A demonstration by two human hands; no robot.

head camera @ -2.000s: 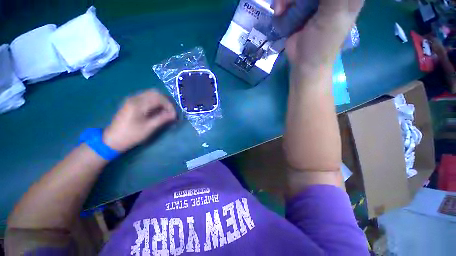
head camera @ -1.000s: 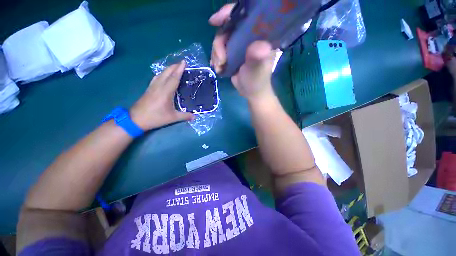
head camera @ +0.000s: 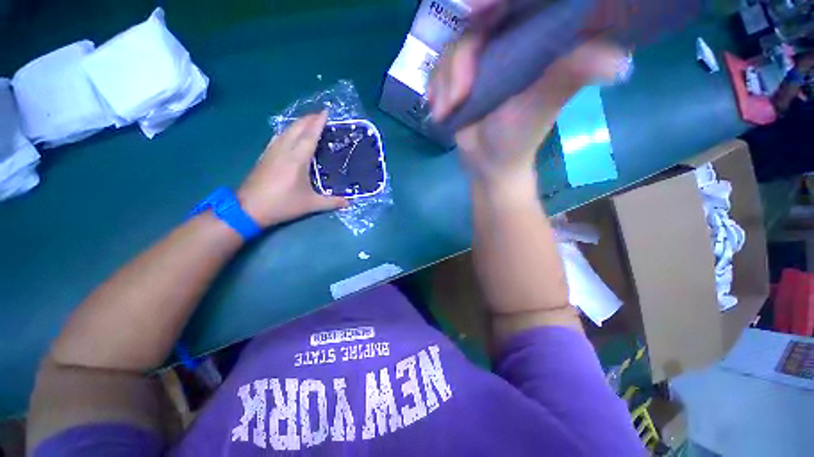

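Observation:
The white housing (head camera: 385, 161) with the black base plate (head camera: 353, 162) inside its rim lies on a clear plastic bag (head camera: 361, 217) on the green bench. Thin wire leads (head camera: 351, 153) cross the plate. My left hand (head camera: 290, 178) holds the housing by its left side, thumb at the lower edge and fingers at the upper edge. My right hand (head camera: 513, 120) is blurred and grips the grey-black electric screwdriver (head camera: 518, 67), up and right of the housing. The screwdriver's bit cannot be made out.
The screw feeder (head camera: 412, 80) stands behind my right hand, partly hidden. A turquoise box (head camera: 586, 138) is right of it. White foam pouches (head camera: 134, 76) lie at the upper left. An open carton (head camera: 665, 277) with white wrapping (head camera: 721, 236) stands beside the bench's right edge.
My left hand has come onto the housing, and wire leads now show across the plate. My right hand moved with the screwdriver from the feeder toward the housing, then back up and right.

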